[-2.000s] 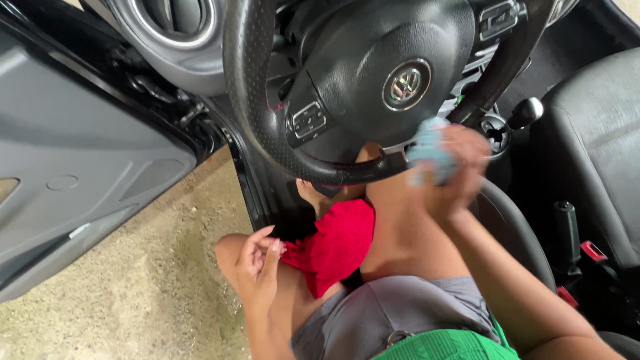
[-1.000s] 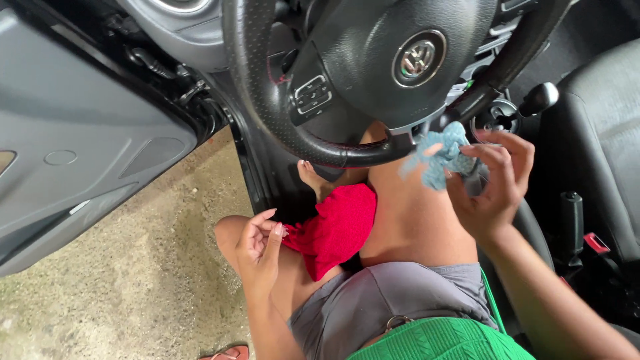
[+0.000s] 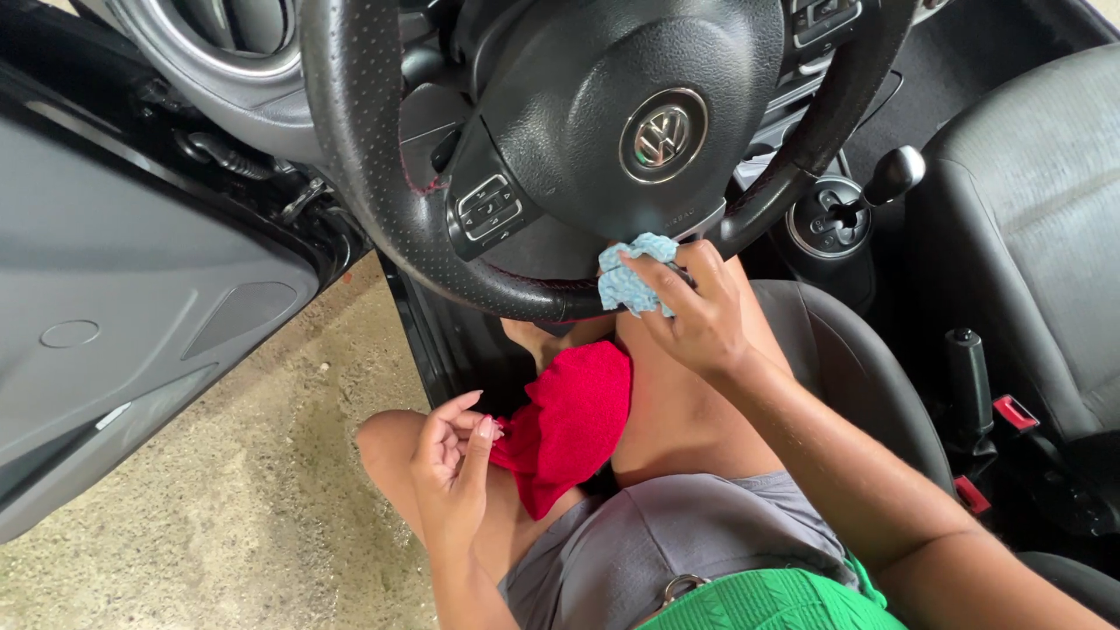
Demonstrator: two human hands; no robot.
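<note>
A crumpled light-blue cloth (image 3: 637,273) is in my right hand (image 3: 700,306), pressed against the lower rim of the black leather steering wheel (image 3: 455,271). My left hand (image 3: 455,455) rests over my left thigh, its fingers curled at the corner of a red cloth (image 3: 569,411). That cloth lies draped over my lap between the thighs. Whether the left fingers pinch the corner cannot be made out. The wheel's hub bears a round Volkswagen emblem (image 3: 663,136), and a button pad (image 3: 490,207) is on its left spoke.
The open car door (image 3: 131,306) is at the left, with rough concrete ground (image 3: 262,455) below. A gear lever (image 3: 892,175), a handbrake lever (image 3: 968,376) and red seat-belt buckles (image 3: 1015,413) stand right of me, beside the passenger seat (image 3: 1032,227).
My right hand has moved left from beside the wheel with the blue cloth and now touches its lower rim. My left hand has stayed by the red cloth.
</note>
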